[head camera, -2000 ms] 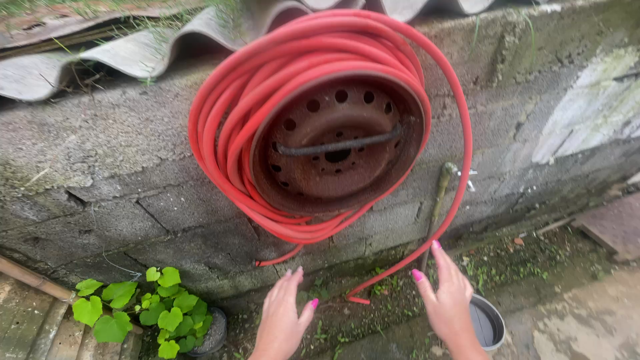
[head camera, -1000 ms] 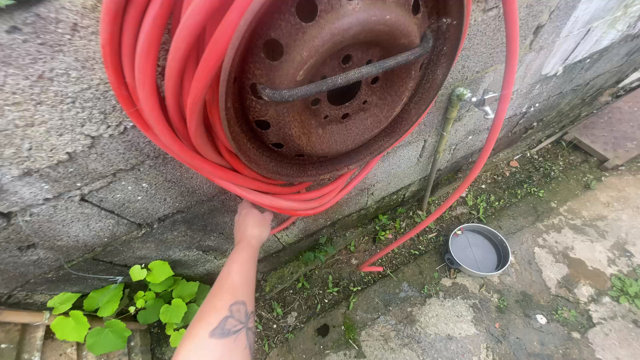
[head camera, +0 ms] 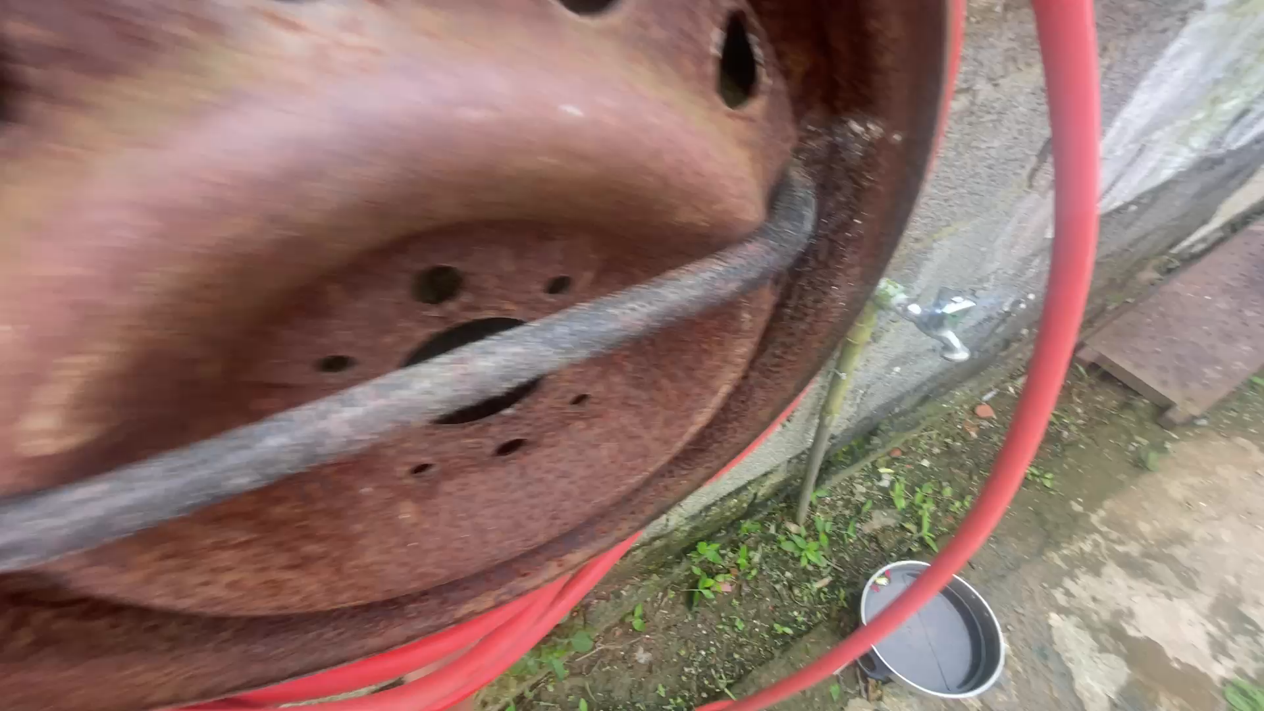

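A rusty steel wheel rim [head camera: 592, 148] fills the left and middle of the head view, very close. Across its face runs a rough grey metal bar [head camera: 474, 365], bent at its right end. Coils of red hose [head camera: 454, 662] pass beneath the rim, and a single loop of the same hose hangs down on the right, curving toward the ground. Neither my left hand nor my right hand shows in the view, so what they hold or touch is hidden.
Right of the rim, a tap [head camera: 943, 321] sits by the concrete block wall [head camera: 997, 128] on a greenish pipe [head camera: 839, 395]. A round metal pan [head camera: 933, 632] lies on the ground behind the hose loop. A flat brown slab [head camera: 1185, 316] rests farther right.
The view has moved much closer to the rim. Both hands showed below the hose two seconds ago; one hand touched the lower coils a second ago. Neither shows now.
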